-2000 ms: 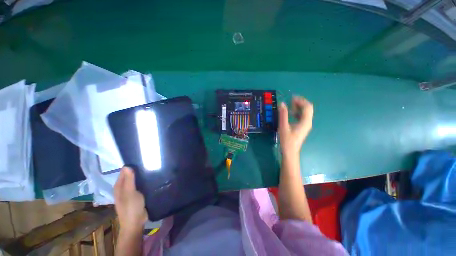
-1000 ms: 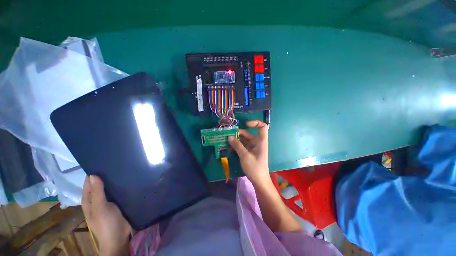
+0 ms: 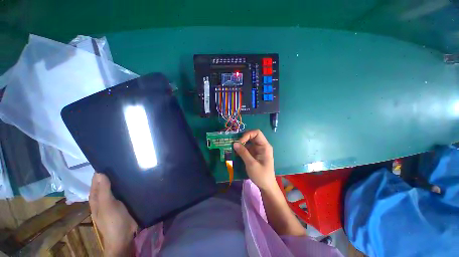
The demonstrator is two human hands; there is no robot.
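My left hand (image 3: 108, 216) holds the black touch display panel (image 3: 171, 135) by its lower left edge, glossy face up and tilted, with a bright light reflected in it. My right hand (image 3: 256, 155) pinches the right end of the small green adapter board (image 3: 221, 141) between thumb and fingers. An orange flex cable (image 3: 230, 173) hangs from the board's lower connector toward the panel's lower right corner. Coloured jumper wires (image 3: 229, 103) join the board to the black screen tester (image 3: 201, 65), which has red and blue buttons (image 3: 268, 80) and a small red light lit.
Translucent protective bags (image 3: 65, 75) lie at the left, partly over a dark rectangular panel (image 3: 20, 155). A short black stick-like part (image 3: 274, 122) is at the tester's lower right. A red stool (image 3: 324, 198) and a person's blue clothing (image 3: 402, 211) are beyond the bench's front edge.
My right hand has come from beside the tester's buttons to the adapter board and now grips it. The panel has swung left and closer from its place two seconds ago.
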